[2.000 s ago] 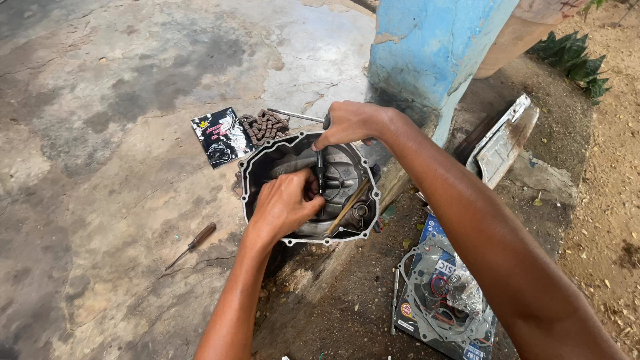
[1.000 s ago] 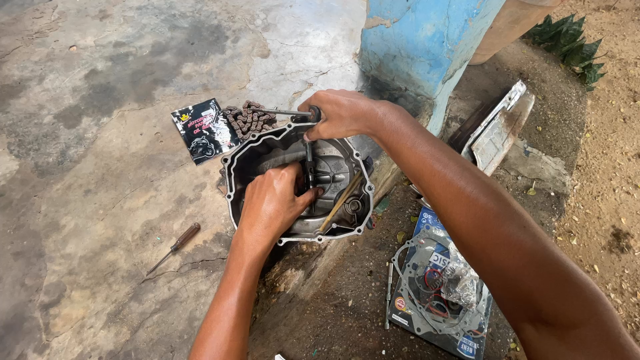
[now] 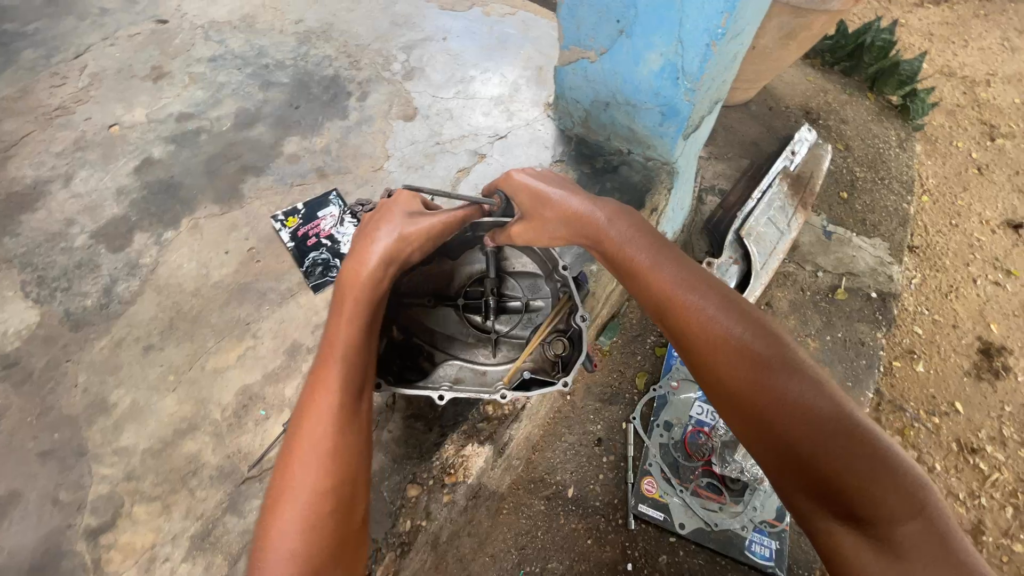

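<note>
An engine side cover of cast metal (image 3: 480,384) lies with its hollow side up on the concrete. Across its far rim, a dark lever shaft (image 3: 490,284) reaches into the hollow, its outer end between my hands. My right hand (image 3: 544,210) grips the round head of that shaft. Beside it, my left hand (image 3: 408,232) has thumb and fingertips on a thin metal rod or arm (image 3: 448,194) that meets the head; how firmly they close is partly hidden. Inside the cover, a thin tan stick (image 3: 538,340) leans near a small round fitting (image 3: 557,346).
A black printed packet (image 3: 312,240) and a partly hidden chain (image 3: 360,206) lie left of the cover. Gaskets (image 3: 664,464) rest on a printed card at lower right, beside a thin metal rod (image 3: 630,476). A blue pillar (image 3: 624,88) stands beyond; a metal cover (image 3: 788,208) lies right.
My left hand has moved up out of the cover's hollow to the rod at the far rim. My right hand stays at the head of the shaft.
</note>
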